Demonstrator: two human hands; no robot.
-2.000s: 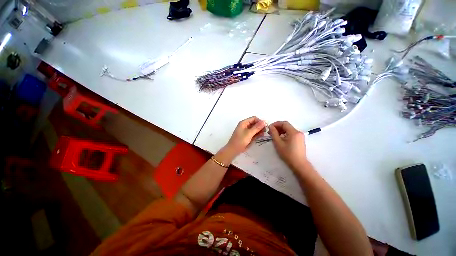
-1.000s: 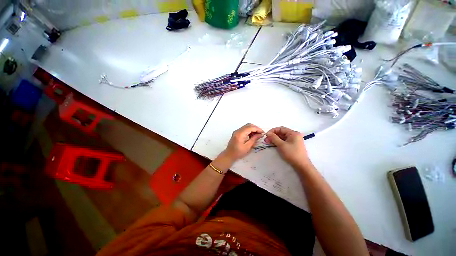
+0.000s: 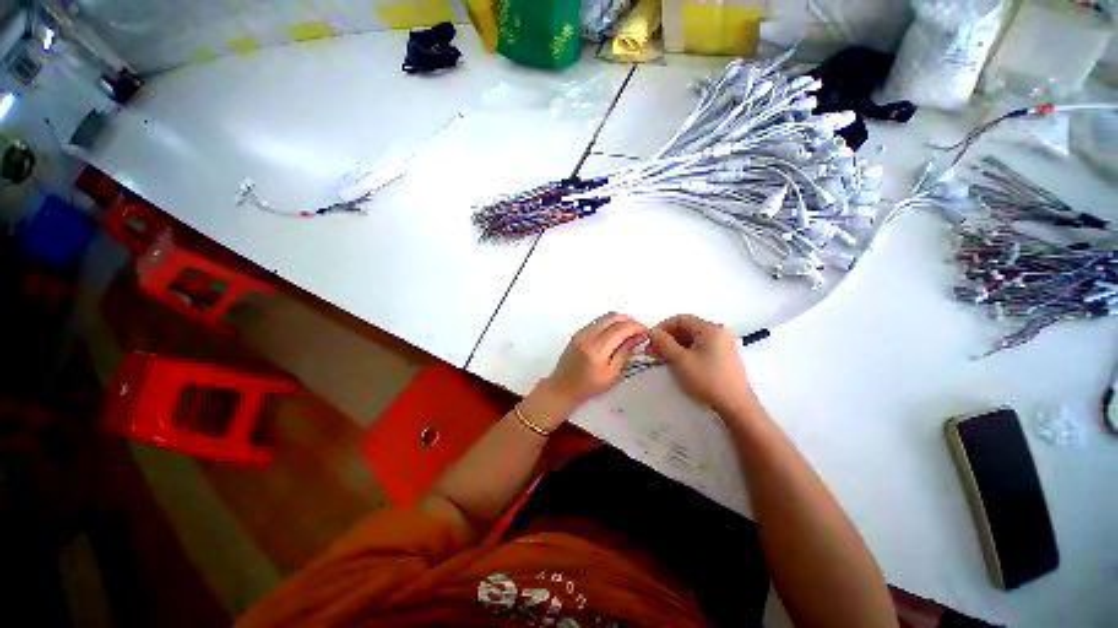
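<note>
A white cable with a short black band runs from the upper right to my hands. Thin wire ends show below my fingertips. My left hand pinches something tiny and whitish, perhaps a connector housing, at its fingertips. My right hand pinches the wires just left of the black band. The fingertips of both hands nearly touch, and they hide the exact contact between wire and part.
A large harness bundle lies behind my hands, wire ends leftward. A second harness pile lies right. A smartphone is at front right. A single harness lies left. Plastic bags stand behind. Red stools stand lower left.
The view has shifted slightly, mostly between the first two frames. Both hands stay together at the wire ends with only small finger movements.
</note>
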